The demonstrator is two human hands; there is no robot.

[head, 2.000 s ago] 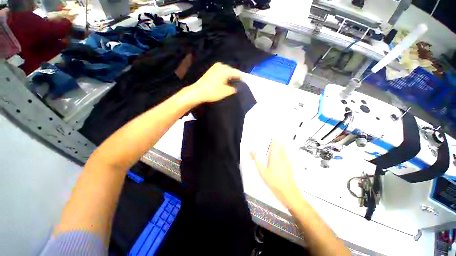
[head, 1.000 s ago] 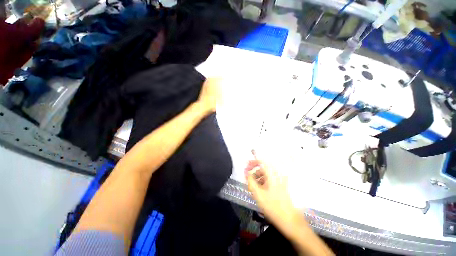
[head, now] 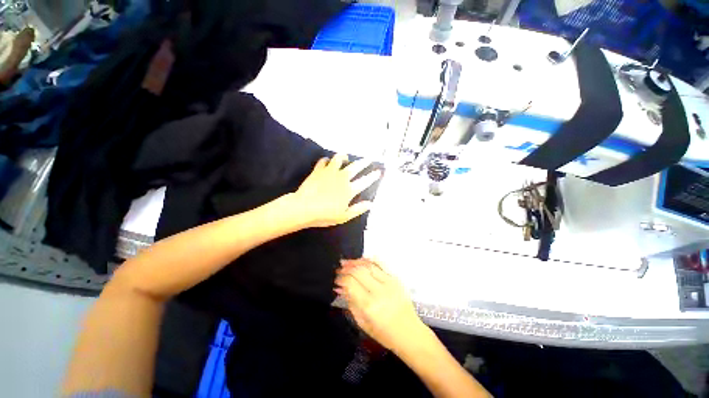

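A black garment (head: pixel 256 256) lies over the left part of the white table and hangs over its front edge. My left hand (head: pixel 336 190) rests flat on it, fingers spread, near its right edge. My right hand (head: pixel 373 299) is at the garment's right edge by the table front, fingers bent onto the cloth; whether they pinch it is hard to tell. The presser foot and needle (head: pixel 435 168) are just right of the cloth, apart from it. The white sewing machine (head: pixel 497 85) stands at the right.
More black cloth with a brown patch (head: pixel 159 68) is heaped at the back left, beside blue denim (head: pixel 31 101). Blue crates show behind (head: pixel 355 29) and below the table (head: pixel 215 361). A brassy loop with a black strap (head: pixel 536 210) lies on the machine bed. Another person's hand (head: pixel 15 54) shows far left.
The garment has been laid flatter on the table and moved toward the needle. My left hand has moved onto its right part; my right hand has come to its edge. The view has shifted right.
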